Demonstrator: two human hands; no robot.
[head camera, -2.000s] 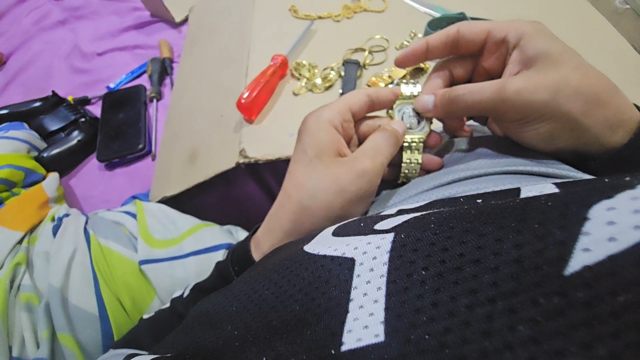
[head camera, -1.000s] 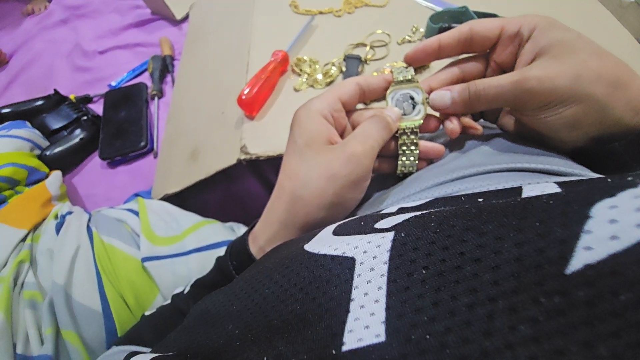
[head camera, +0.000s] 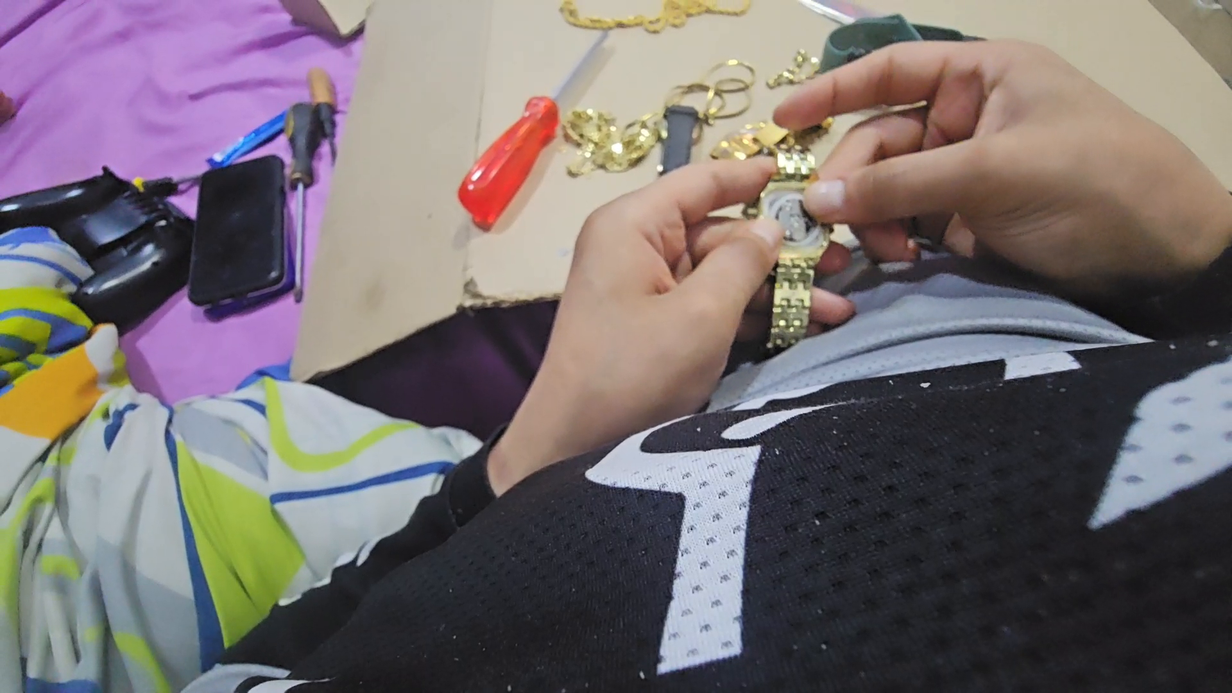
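Observation:
A gold-coloured wristwatch (head camera: 795, 217) with a link bracelet is held between my hands, its round centre showing a grey and white surface. My left hand (head camera: 664, 269) grips the left side of the case, thumb on its edge and fingers behind. My right hand (head camera: 1001, 154) has its thumb on the case's upper right edge, with the index finger raised. The lower bracelet (head camera: 791, 303) hangs below the case. Just beyond lie a dark strap piece (head camera: 680, 138) and gold-coloured jewellery (head camera: 616, 142).
On the cardboard (head camera: 414, 173) are a red-handled screwdriver (head camera: 510, 162), gold-coloured rings (head camera: 727, 89), a gold-coloured chain (head camera: 654, 13) and a green strap (head camera: 871, 37). To the left, on purple cloth (head camera: 125, 77), lie a black phone (head camera: 239, 231), a black game controller (head camera: 125, 241) and another screwdriver (head camera: 302, 144).

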